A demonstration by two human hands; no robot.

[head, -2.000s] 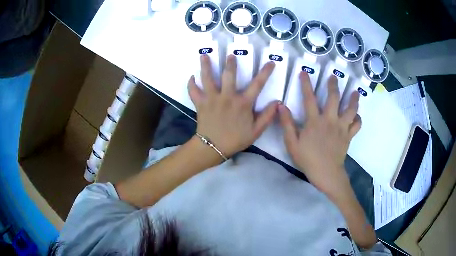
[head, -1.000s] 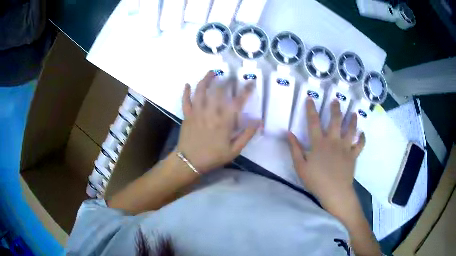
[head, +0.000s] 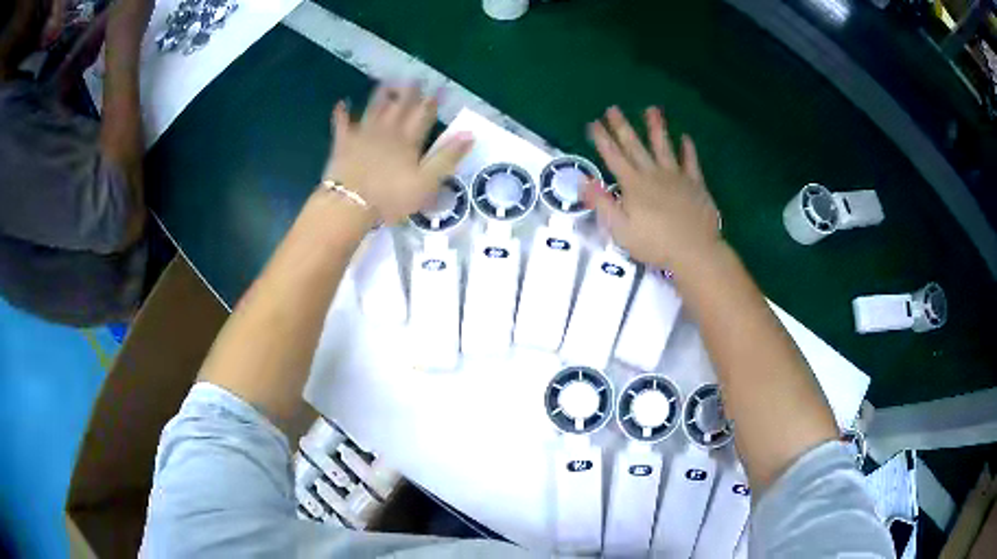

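Observation:
Several white handheld fans [head: 492, 286] lie in a far row on a white sheet [head: 437, 459], heads away from me, small dark ovals on the handles. A nearer row of fans [head: 577, 491] lies closer to my body, its right end behind my right forearm. My left hand [head: 388, 158] is spread and a bit blurred above the leftmost head of the far row, holding nothing that shows. My right hand [head: 661, 202] is spread over the right heads of that row, hiding them partly, and grips nothing.
Loose fans [head: 858, 207] lie on the green conveyor [head: 678, 66] at the right. The open carton [head: 153, 404] with packed fans [head: 339, 475] is at lower left. A person's grey sleeve [head: 66, 197] and arm are at upper left, by a white surface with small parts. Papers [head: 894, 491] lie at lower right.
The view has shifted forward, showing the conveyor and another person. Both hands have moved off the near row's handles to the far row's heads.

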